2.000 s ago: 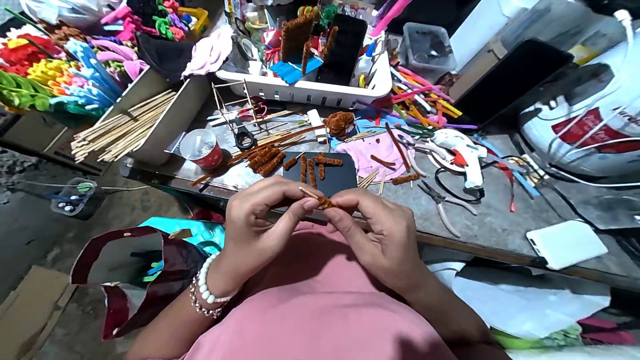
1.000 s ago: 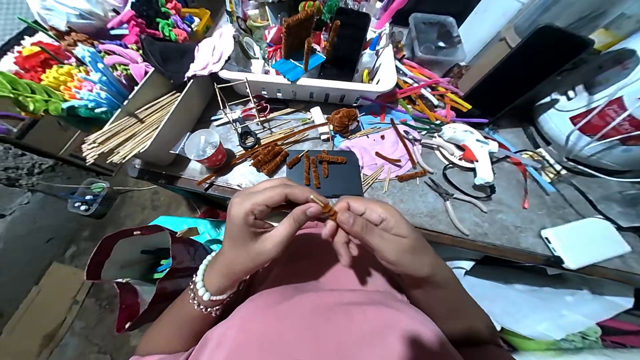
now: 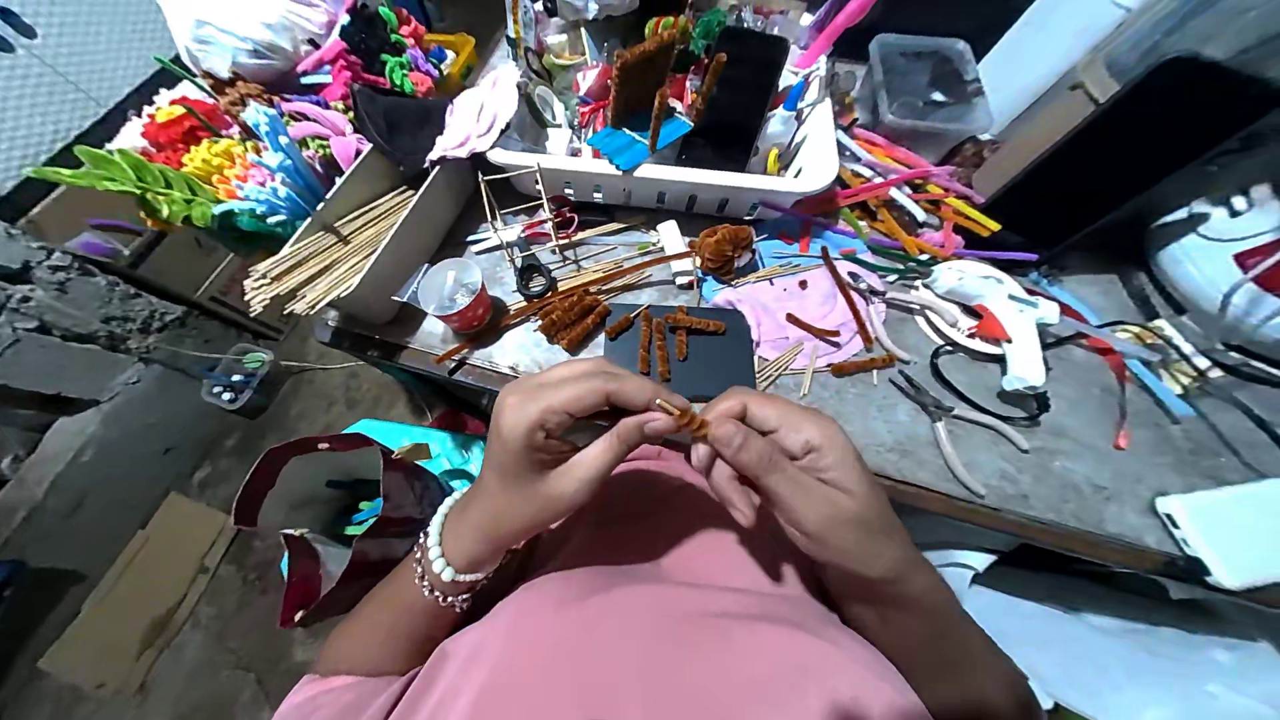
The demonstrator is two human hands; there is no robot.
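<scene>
My left hand pinches one end of a short wooden stick wrapped in brown pipe cleaner. My right hand grips its other end between thumb and fingers; bare wood shows at the tip by my left fingers. Just beyond my hands, several brown-wrapped sticks lie on a dark flat pad. A bundle of brown wrapped pieces is left of the pad. Long-nose pliers rest open to the right, near a white glue gun. Cut stick pieces lie beside a pink cloth.
A white basket bears a phone and a brown fuzzy piece. At left are a box of bamboo skewers, a red-and-white cup and colourful pipe cleaners. A white power bank or phone lies near the right edge. A dark red bag stands below.
The fingers of my right hand have shifted around the wrapped stick, and its lower fingers are now spread beneath it. Both hands keep hold of the piece.
</scene>
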